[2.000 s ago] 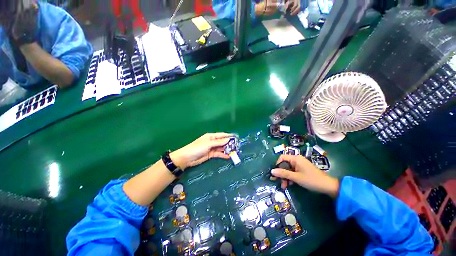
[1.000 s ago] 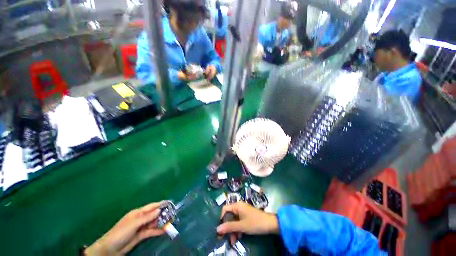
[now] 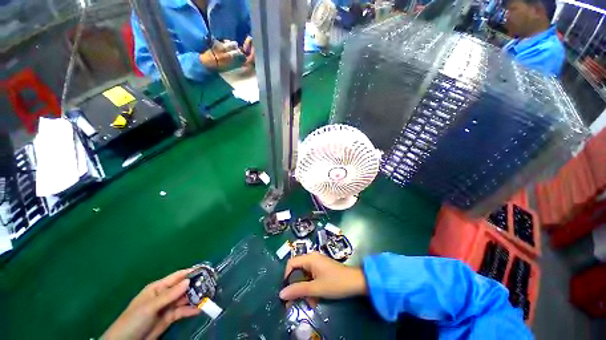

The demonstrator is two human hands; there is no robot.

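Note:
My left hand (image 3: 156, 307) holds a housing assembly (image 3: 202, 285) at the lower left, its open inside facing up and a white tab (image 3: 210, 307) sticking out of it. My right hand (image 3: 323, 277) holds a round dark cover (image 3: 297, 279) in its fingertips, partly hidden by the fingers. Below the hands lies a clear blister tray (image 3: 249, 290), cut off by the bottom edge. A pale disc module (image 3: 303, 331) shows under my right hand. Several loose housings (image 3: 335, 246) lie between my right hand and the fan.
A cream-pink fan (image 3: 337, 172) stands beyond the loose housings, beside a metal post (image 3: 276, 93). Stacked blister trays (image 3: 492, 153) rise behind it. Red bins (image 3: 458, 239) with black parts are at right. A black box (image 3: 126, 123) and white sheets (image 3: 56, 156) lie at left. People in blue sit across.
The view has swung right and is now nearer the fan and stacked trays, with most of the tray modules out of view. Both hands still hold their parts; the left-hand housing now shows its inside more clearly.

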